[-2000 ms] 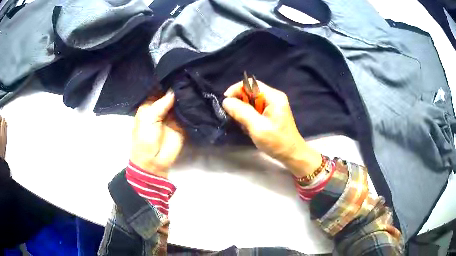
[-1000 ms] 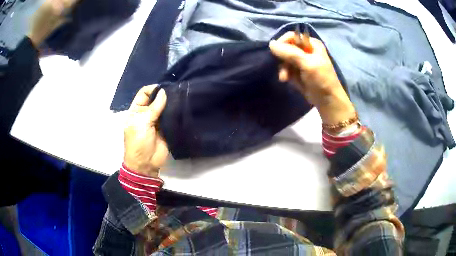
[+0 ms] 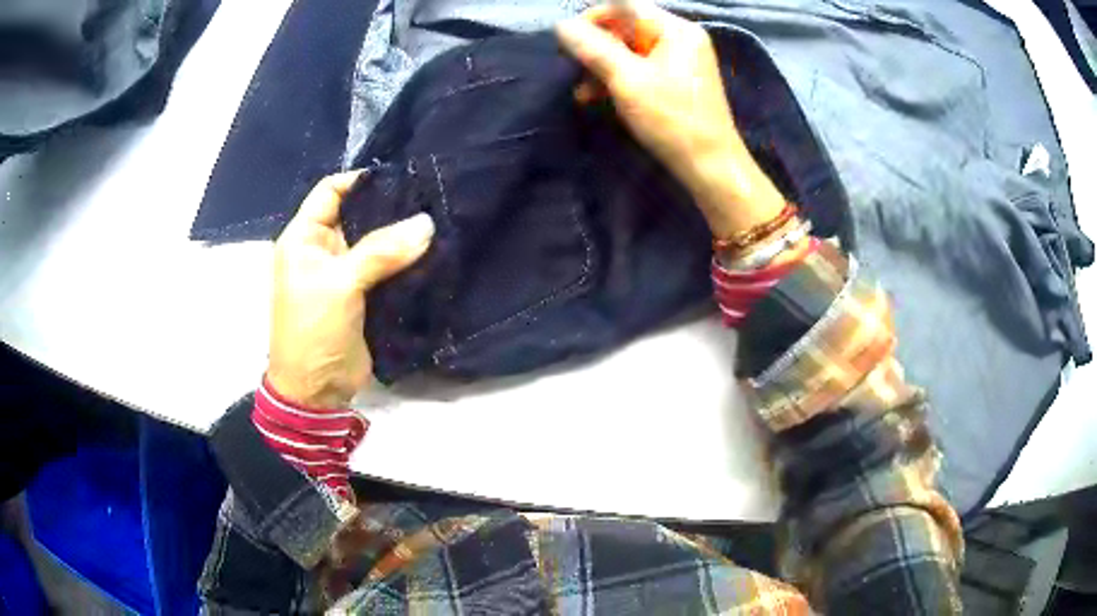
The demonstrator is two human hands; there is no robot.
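A dark navy denim garment [image 3: 517, 229] lies in front of me, its dark section with pale stitch lines spread between my hands. Its paler grey-blue inside [image 3: 914, 205] spreads to the right. My left hand [image 3: 331, 283] grips the left edge of the dark section, thumb on top. My right hand [image 3: 656, 90] is at the upper edge of the dark section, fingers curled around the orange snips [image 3: 628, 33]. The snips are mostly hidden by the fingers and blurred. I cannot tell whether the right fingers also pinch cloth.
The white worktable [image 3: 108, 289] has a curved front edge near my body. Another grey garment [image 3: 72, 66] lies at the upper left. A blue bin [image 3: 90, 517] stands below the table at the lower left. A small white tag [image 3: 1036, 159] shows on the grey cloth at the right.
The dark section is turned and opened out, showing more stitch lines. Both hands have moved slightly left since one second ago, the right also up. The other person's hand and sleeve have left the view.
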